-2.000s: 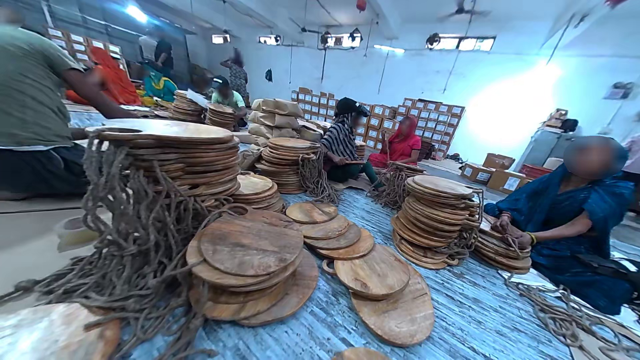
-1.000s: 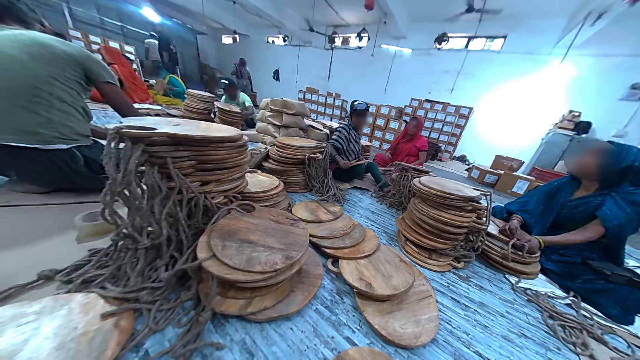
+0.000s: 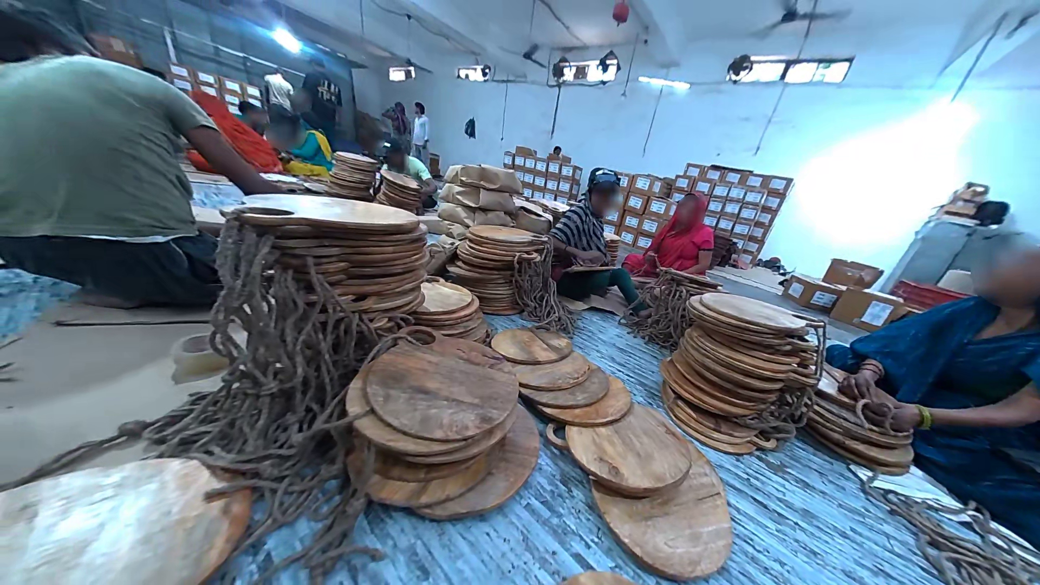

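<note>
Neither my left hand nor my right hand is in the head view. Nearest at the lower left lies a round wooden board (image 3: 114, 520), cut off by the frame. Behind it stands a tall stack of round wooden boards (image 3: 349, 244), with a thick bunch of grey-brown rope loops (image 3: 276, 349) hanging down its side to the floor. In the middle, round boards with small ring handles lie in an overlapping pile (image 3: 443, 390). More boards (image 3: 666, 520) fan out to its right, one over another. The edge of another board (image 3: 597, 578) shows at the bottom.
A co-worker in blue (image 3: 975, 366) handles rope at a low board stack (image 3: 861, 435) on the right, beside a taller stack (image 3: 739, 366). Loose rope (image 3: 959, 528) lies at lower right. Another person (image 3: 106, 154) sits at left near a tape roll (image 3: 199, 357). Cartons (image 3: 747, 203) line the back wall.
Two standing people now show at the back wall, where one figure stood earlier. The nearby stacks and piles look the same.
</note>
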